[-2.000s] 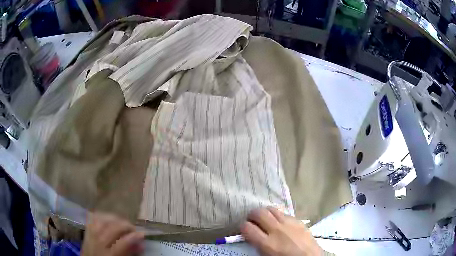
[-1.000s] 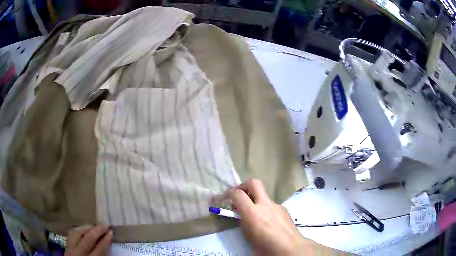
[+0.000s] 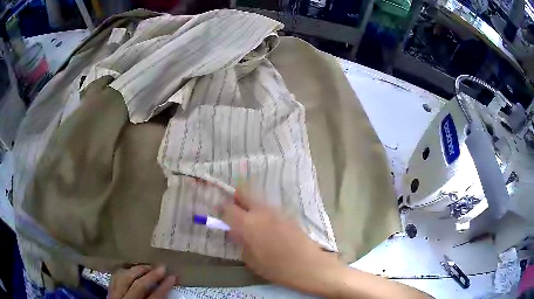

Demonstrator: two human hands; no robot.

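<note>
The khaki jacket body (image 3: pixel 351 157) lies spread on the white table, with the striped lining (image 3: pixel 225 134) over its middle. My right hand (image 3: pixel 263 239) is over the lower lining, slightly blurred, and holds the marking pen (image 3: pixel 212 222), its purple end pointing left. A raised fold runs across the lining above this hand. My left hand (image 3: pixel 142 283) rests at the khaki hem edge (image 3: pixel 216 274) at the bottom; it is partly cut off by the frame edge and its fingers lie on the cloth.
The sewing machine (image 3: pixel 436 169) stands at the right. Thread snips (image 3: pixel 455 272) and a thin tool with a brownish handle (image 3: pixel 473 239) lie below it. White labels (image 3: pixel 506 270) are at the lower right. A blurred container (image 3: pixel 34 64) stands at the upper left.
My right hand has moved left and up over the lining with the pen. The lower lining is now pushed into a fold. My left hand remains at the hem. The camera view has shifted.
</note>
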